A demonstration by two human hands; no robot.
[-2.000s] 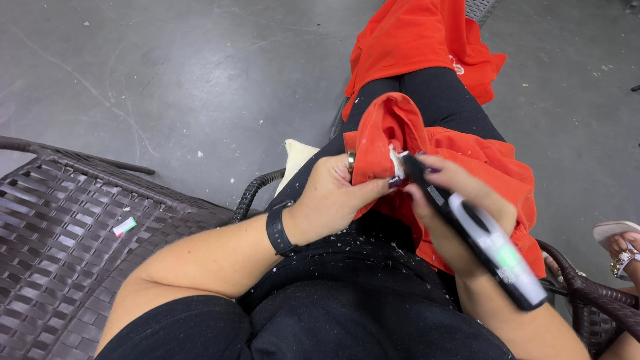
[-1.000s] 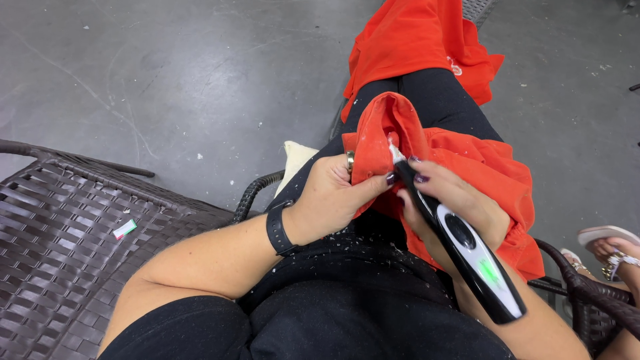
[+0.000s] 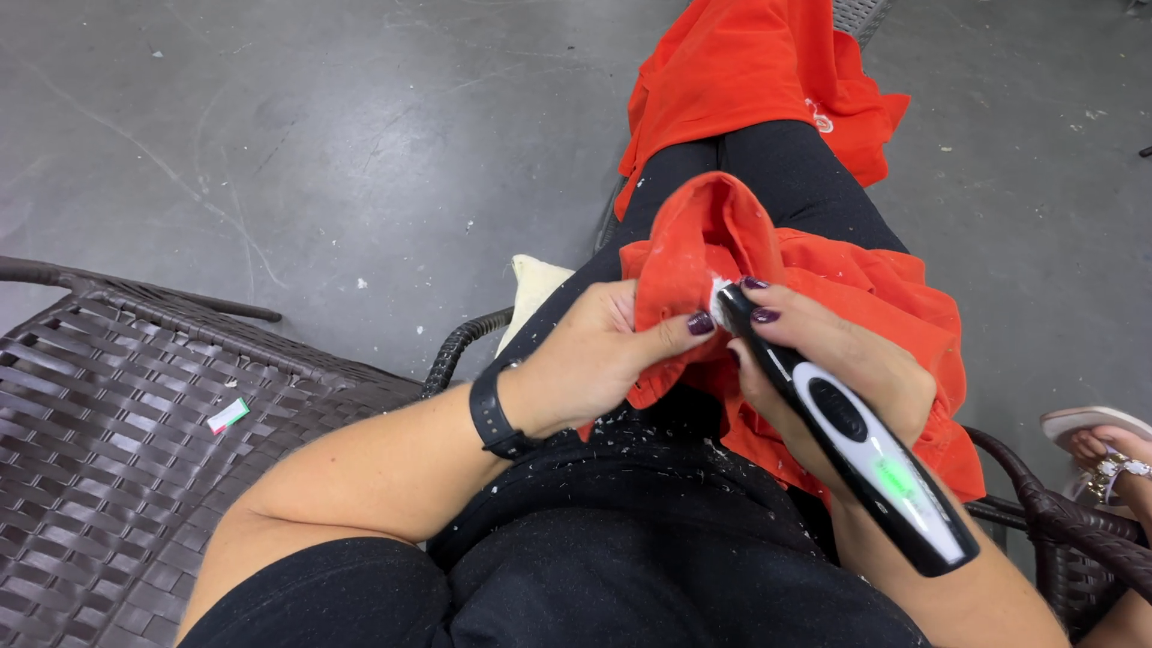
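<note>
A folded part of a red-orange garment (image 3: 711, 225) is gripped by my left hand (image 3: 598, 355), its thumb pressing on the cloth. My right hand (image 3: 837, 369) holds a black and silver cordless hair trimmer (image 3: 841, 427) with a green light lit. The trimmer's head meets a white fuzzy patch (image 3: 718, 297) on the cloth beside my left thumb; its blade is hidden. The rest of the garment lies bunched over my lap. White bits of fluff are scattered on my black clothes.
On the left stands a brown woven chair (image 3: 117, 477) with a small white, green and red tag (image 3: 228, 416) on it. Another red-orange garment (image 3: 720, 90) covers my lower legs. A pale cushion (image 3: 535, 292) shows beside my thigh. At right are a chair arm (image 3: 1071, 522) and another person's sandalled foot (image 3: 1111, 450).
The trimmer in my right hand has shifted and turned a little at the cloth. My left hand keeps its hold. The other person's foot at the right has moved.
</note>
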